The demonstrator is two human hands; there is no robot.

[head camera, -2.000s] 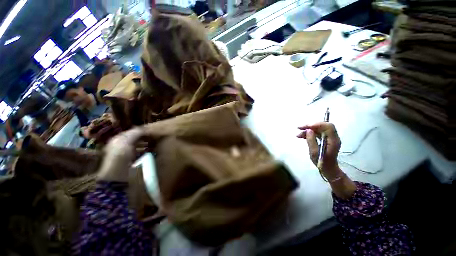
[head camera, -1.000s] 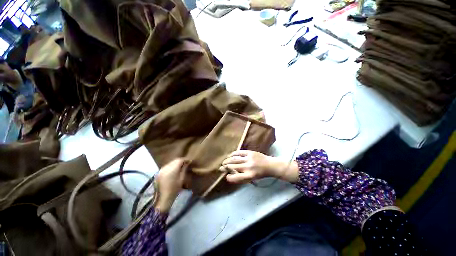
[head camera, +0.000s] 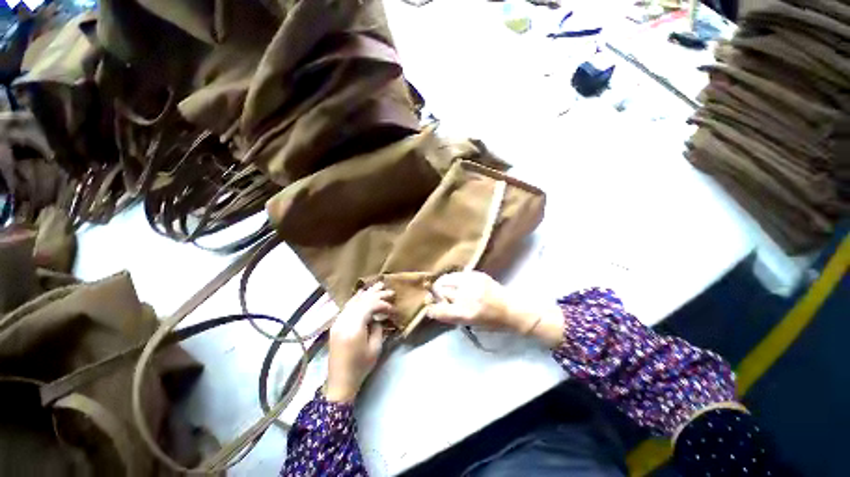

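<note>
A brown cloth bag [head camera: 363, 219] lies on the white table near its front edge, with a flap and a pale strip [head camera: 490, 224] along it. My left hand [head camera: 359, 328] grips the bag's near edge. My right hand [head camera: 469, 300] is closed at the same edge, a little to the right, with its fingertips on the cloth by the pale strip. The slim tool seen earlier cannot be made out in my right hand now. Long brown straps [head camera: 154, 354] loop to the left of the bag.
A large brown bag pile [head camera: 308, 84] with hanging straps stands behind. Another slack brown bag [head camera: 93, 373] lies lower left. Stacked brown cloth [head camera: 783, 121] stands upper right. A small black block [head camera: 592, 79] is on the far table [head camera: 643, 214]. A yellow floor line [head camera: 792, 321] runs right.
The bag has come down onto the table from my raised left hand. Both hands are now at its near edge, and since the last frame a small part there is folded up between them.
</note>
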